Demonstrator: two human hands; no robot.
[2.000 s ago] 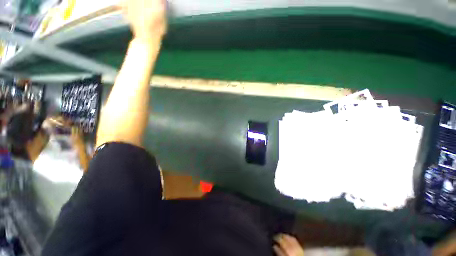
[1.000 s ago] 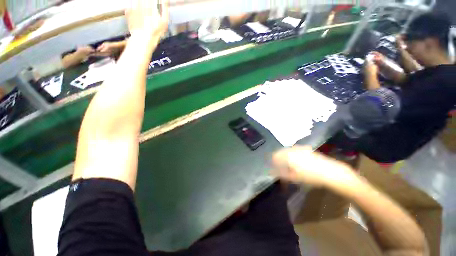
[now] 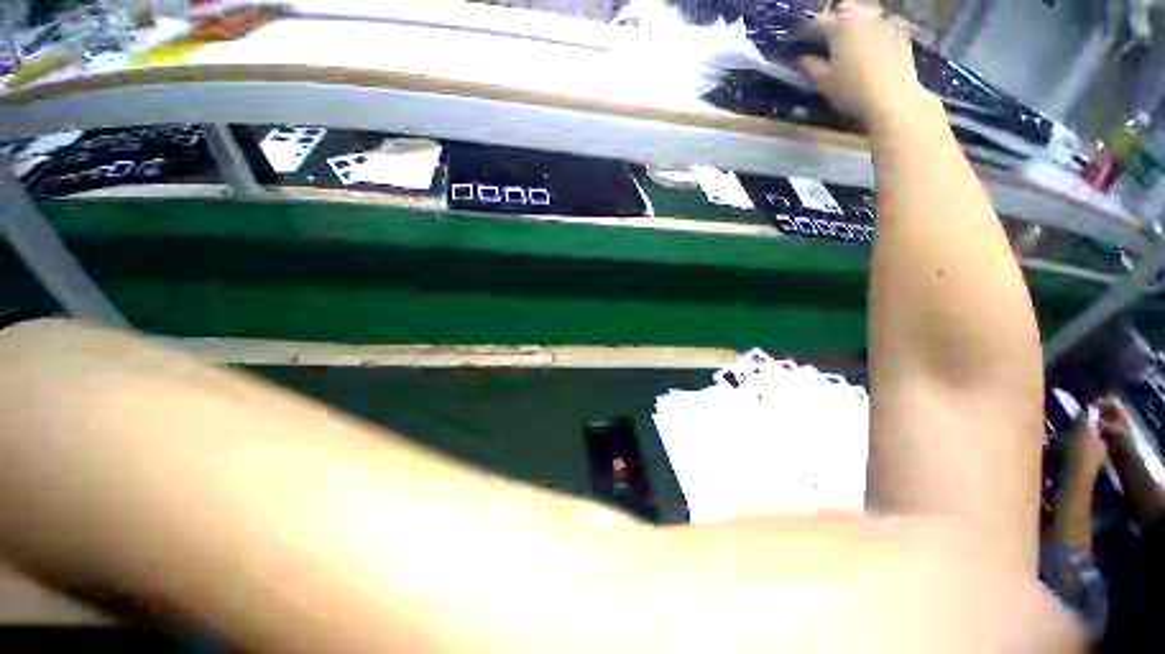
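Observation:
My right hand point(image 3: 866, 58) is raised to the upper shelf, over glossy black trays point(image 3: 767, 92) with whitish film beside them. Its fingers are small and cut by the top edge, so its hold is unclear. My left forearm point(image 3: 422, 537) crosses the bottom of the view, large and blurred. Its far end merges with my right arm at lower right, and I cannot make out the left hand. A fanned white sheet pile point(image 3: 767, 441) lies on the bench, partly behind my arms. A black phone-like slab point(image 3: 618, 463) lies left of it.
A raised shelf point(image 3: 383, 96) spans the upper view. Below it run a green strip point(image 3: 447, 281) and a pale rail point(image 3: 511, 355). Beyond are black trays with white outlines point(image 3: 543, 173) and windowed sheets point(image 3: 291, 147). Another person's hands point(image 3: 1109, 434) are at right.
My left arm has come down from the shelf and crosses low in front. My right arm has risen to the shelf. The view has turned, showing the shelf's black trays.

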